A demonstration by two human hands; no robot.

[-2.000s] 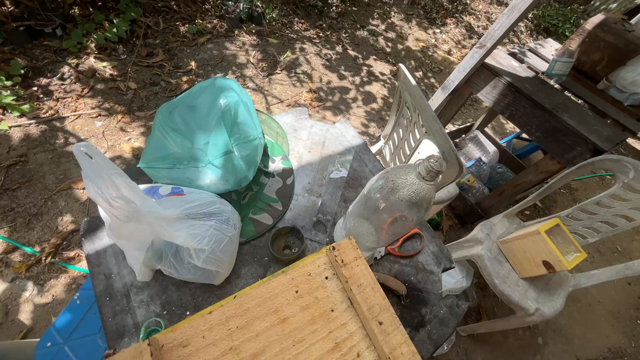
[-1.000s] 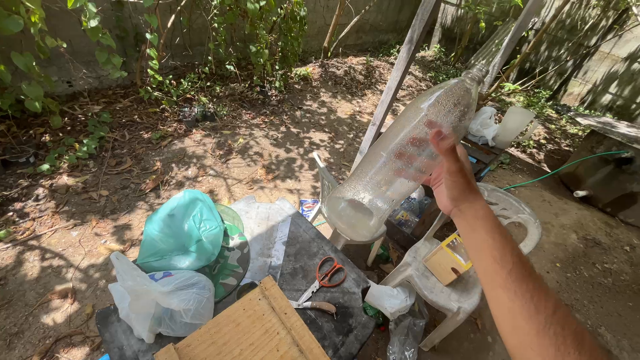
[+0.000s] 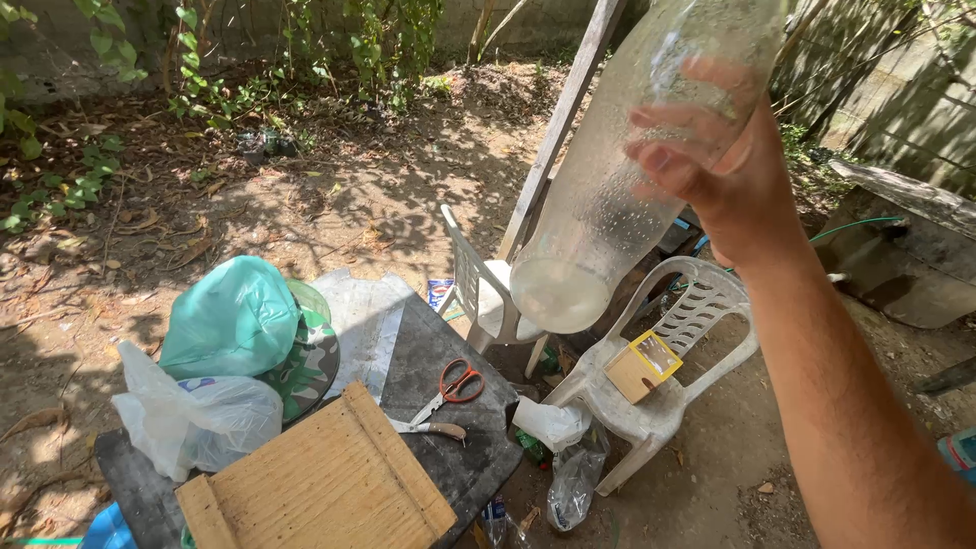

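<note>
My right hand (image 3: 717,168) grips a large clear plastic bottle (image 3: 602,198) with droplets inside, raised and tilted above the chairs, its round base low and its upper end cut off by the frame's top. Below it on the dark table (image 3: 488,412) lie orange-handled scissors (image 3: 450,389) and a knife (image 3: 438,429) with a brown handle. Close by is a wooden board (image 3: 320,480) with cross strips. Farther left sit a teal plastic bag (image 3: 229,316), a white plastic bag (image 3: 206,419) and a camouflage-patterned cap (image 3: 313,370). My left hand is out of view.
A white plastic chair (image 3: 633,396) holds a small wooden box (image 3: 643,367) with a yellow frame. Another plastic chair (image 3: 484,290) stands behind the table. A slanted wooden post (image 3: 560,130) rises beyond it. Clear plastic bags (image 3: 576,480) hang or lie beside the table.
The bottle stood on the table two seconds ago; my right hand has since taken hold of it and lifted it. From one second ago it has come closer to the camera.
</note>
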